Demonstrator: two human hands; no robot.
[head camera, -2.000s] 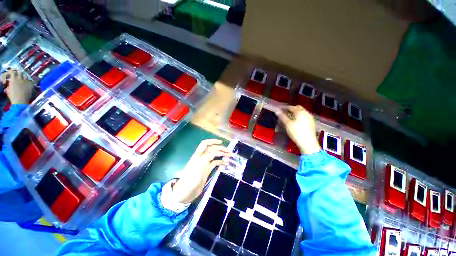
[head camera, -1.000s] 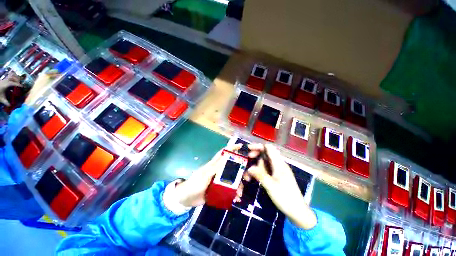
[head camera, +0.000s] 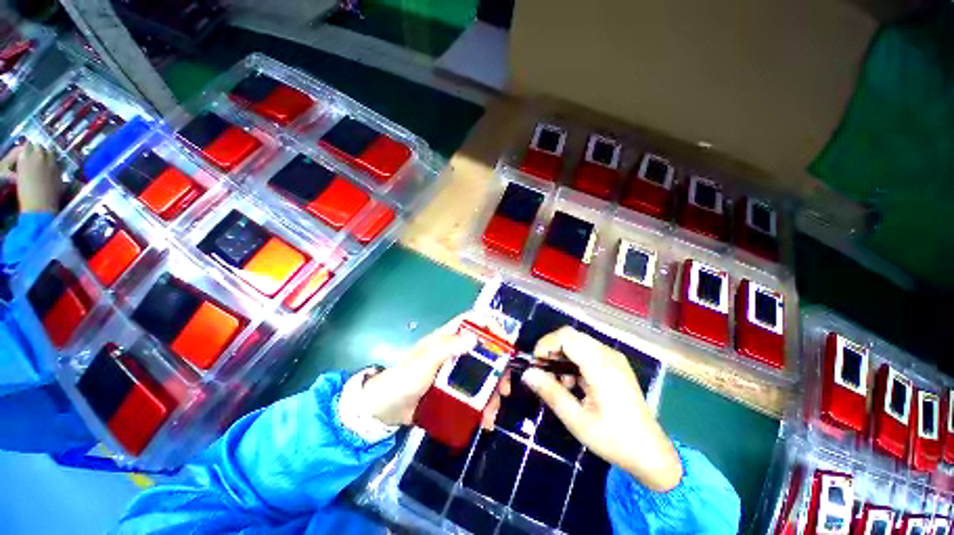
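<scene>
My left hand (head camera: 406, 378) holds a red device housing (head camera: 450, 413) with a white frame around a dark window, tilted above the panel tray. My right hand (head camera: 596, 402) is at the housing's upper right edge, its fingers closed on a thin dark object (head camera: 549, 365), perhaps tweezers or a pick; its tip is at the housing's edge. An orange-red strip shows along the housing's top end. The clear panel tray (head camera: 657, 389) with black screen panels lies under both hands, partly hidden.
The housing tray (head camera: 602, 217) lies behind on cardboard (head camera: 450, 225). Right-hand housing trays (head camera: 805, 418) hold white-framed units. The left-hand unit tray (head camera: 246, 172) holds black-and-red units. Another person's hand (head camera: 37, 178) is at the far left.
Over two seconds both hands came together over the panel tray, the left now holding a housing. In the last second the housing tilted slightly and the dark object turned more level.
</scene>
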